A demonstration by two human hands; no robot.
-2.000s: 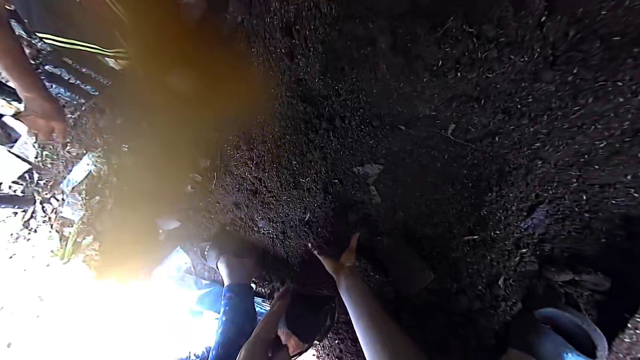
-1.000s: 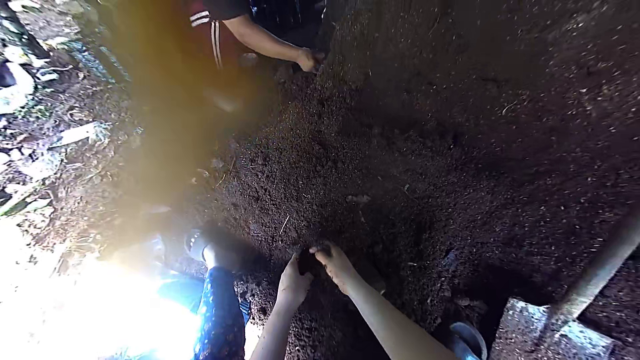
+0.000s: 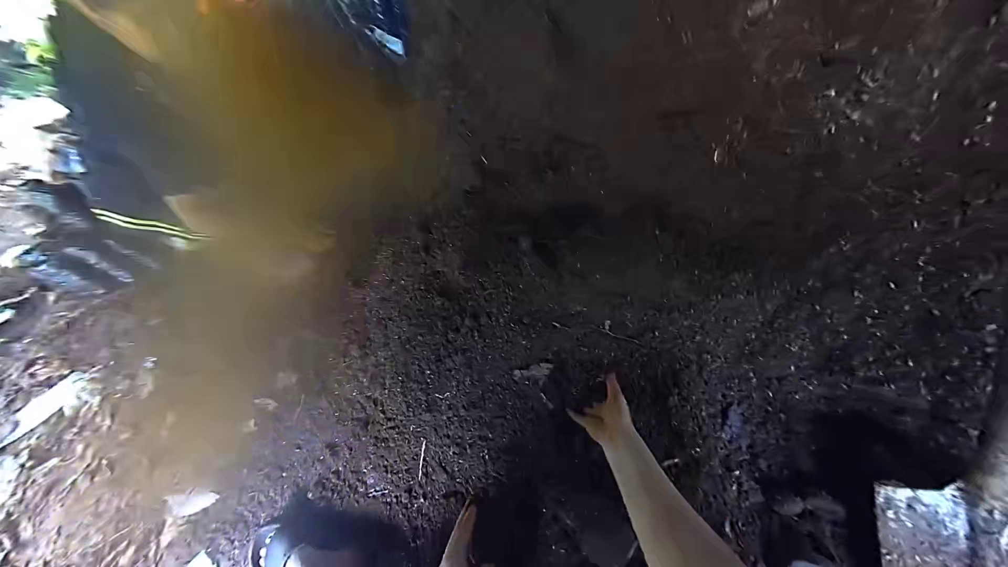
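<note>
Dark loose soil [image 3: 441, 354] fills the middle of the head view. My right hand [image 3: 605, 413] reaches onto it at the lower centre, thumb and fingers spread, with the fingertips partly lost in the soil; whether it grasps any soil does not show. My left hand [image 3: 465, 524] appears only in part near the bottom edge, left of my right hand. Its fingers are mostly hidden in shadow, so what it touches is unclear. A pale leaf or scrap [image 3: 534, 370] lies on the soil just left of my right hand.
A metal blade [image 3: 921, 524] with a shaft stands at the lower right. At the upper left another person's dark striped clothing [image 3: 134, 181] shows behind a yellow-brown blur. Pale debris [image 3: 55, 405] lies on the left. A dark rounded thing is at the bottom left.
My two hands were close together over the soil one second ago; now they are apart, my right hand spread and farther forward than my left. The view has shifted.
</note>
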